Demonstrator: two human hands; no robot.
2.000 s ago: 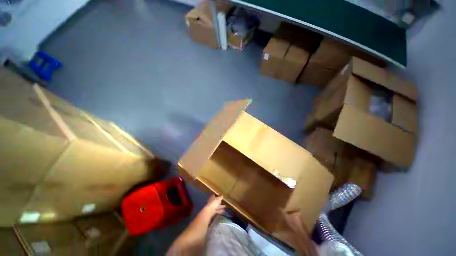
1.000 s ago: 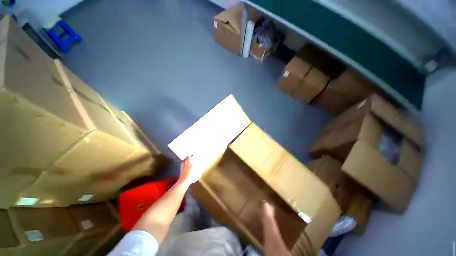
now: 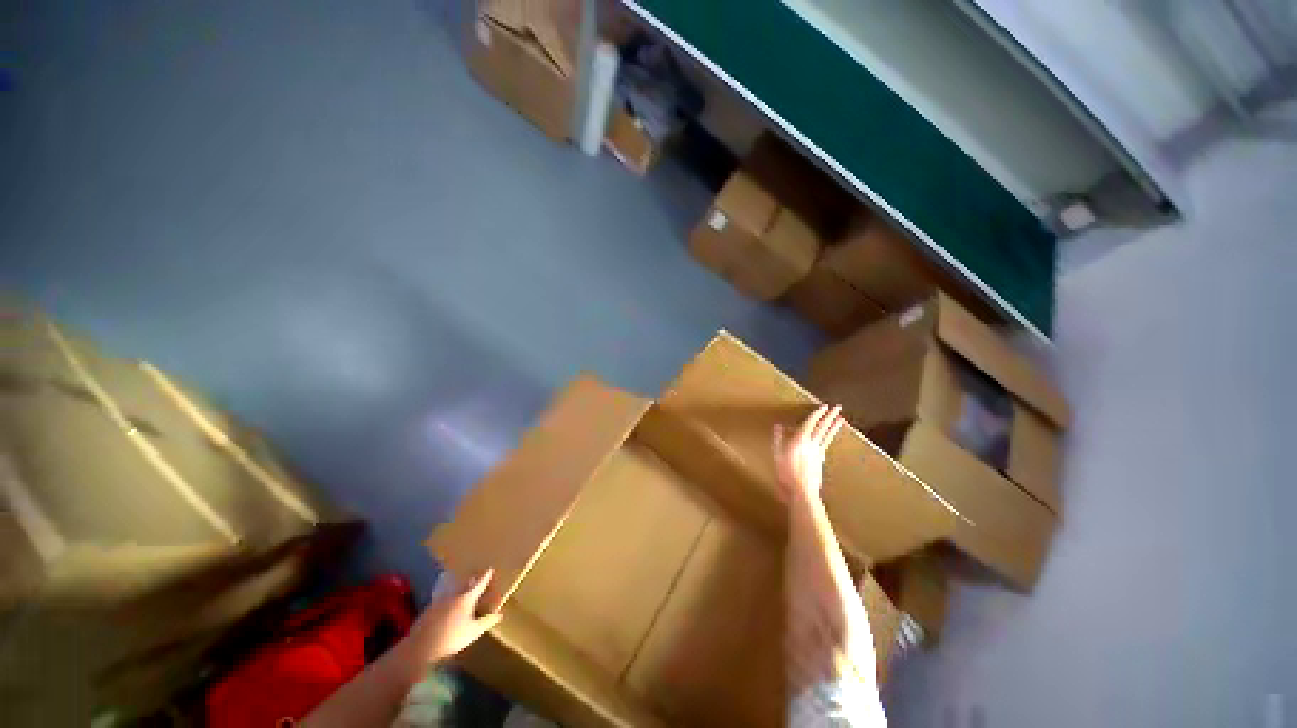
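A large brown open carton [image 3: 669, 569] is tilted in front of me, its inside showing bare cardboard and its flaps spread outward. My left hand [image 3: 458, 614] is at the carton's near left edge, with its fingers over the rim beside the left flap [image 3: 548, 462]. My right hand [image 3: 807, 448] reaches across the opening and lies against the inner side of the far flap [image 3: 754, 420], fingers spread. The carton's near end is cut off by the picture's lower edge.
Large cartons [image 3: 114, 484] stand at the left, with a red stool [image 3: 306, 661] beside them. Another open carton [image 3: 925, 427] stands at the right. Closed cartons [image 3: 761, 235] lie under the green-topped bench [image 3: 882, 128]. Grey floor [image 3: 285, 242] lies beyond.
My right hand has moved from inside the carton to the far flap. My left hand has moved from the left flap down to the near left edge. The far flap now stands more raised.
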